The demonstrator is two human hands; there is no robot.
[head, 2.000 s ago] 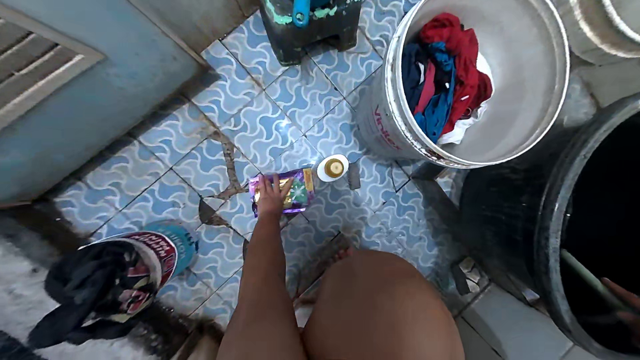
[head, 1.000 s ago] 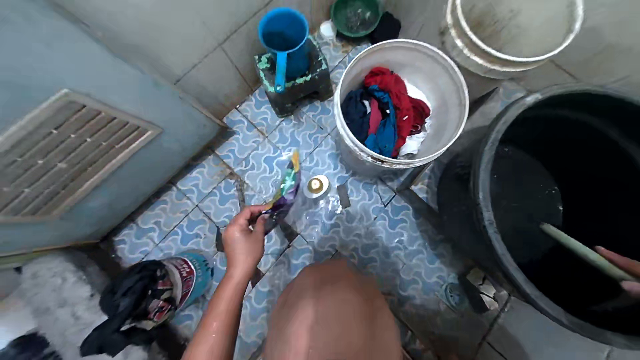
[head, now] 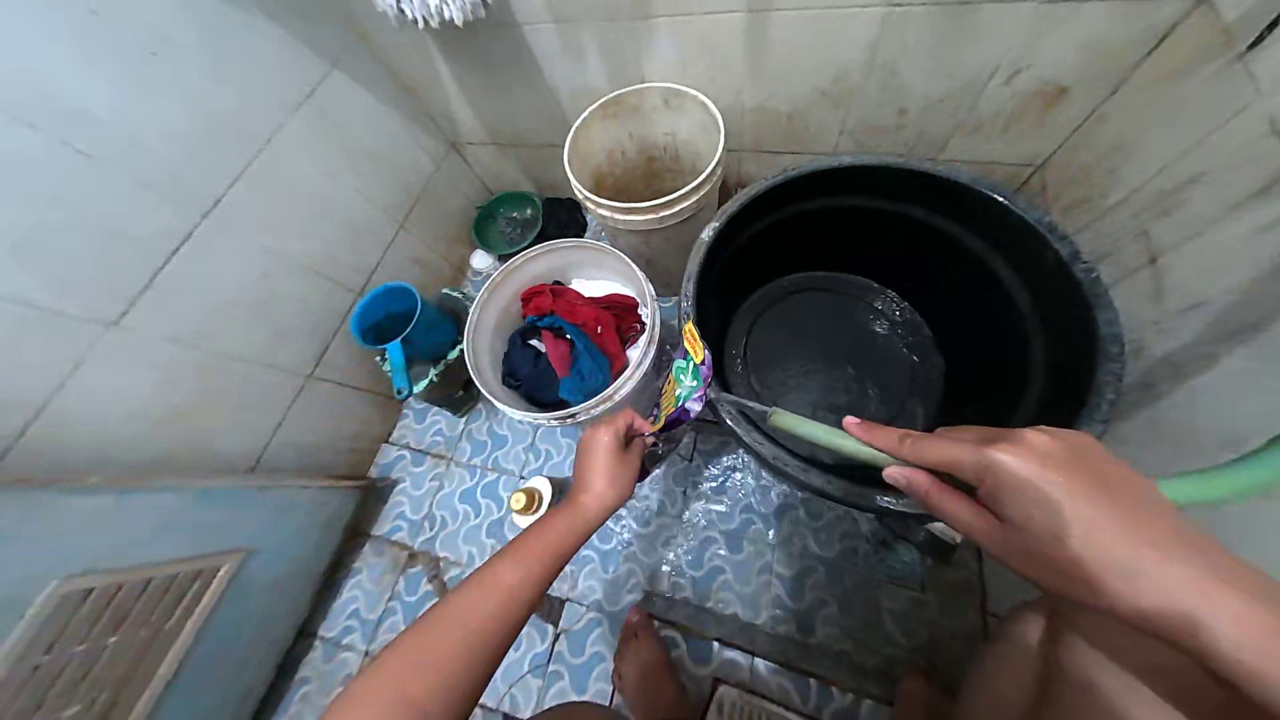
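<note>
My left hand (head: 608,462) grips the lower end of a purple sachet (head: 683,388) with green and yellow print, held up between the pail of clothes and the black tub. Between the thumb and fingers of my right hand (head: 985,500) is a pale green hose (head: 825,436). Water runs from its end near the front left rim of the large black tub (head: 1085,260) and splashes onto the floor. Red, blue and white clothes (head: 575,340) lie in a white pail (head: 487,385). A bottle with a gold cap (head: 524,502) stands on the tiles, left of my left hand.
Behind the clothes pail stands a stained white bucket (head: 645,150). A blue dipper (head: 400,325) rests on a dark stand at the left. Farther back are a green bowl (head: 508,222) and a dark cloth (head: 562,218). A blue door with a vent (head: 120,630) is at lower left.
My left hand has lifted the sachet from the floor and moved it right, near the tub. My right hand has brought the hose end to the tub's rim. The view has swung right.
</note>
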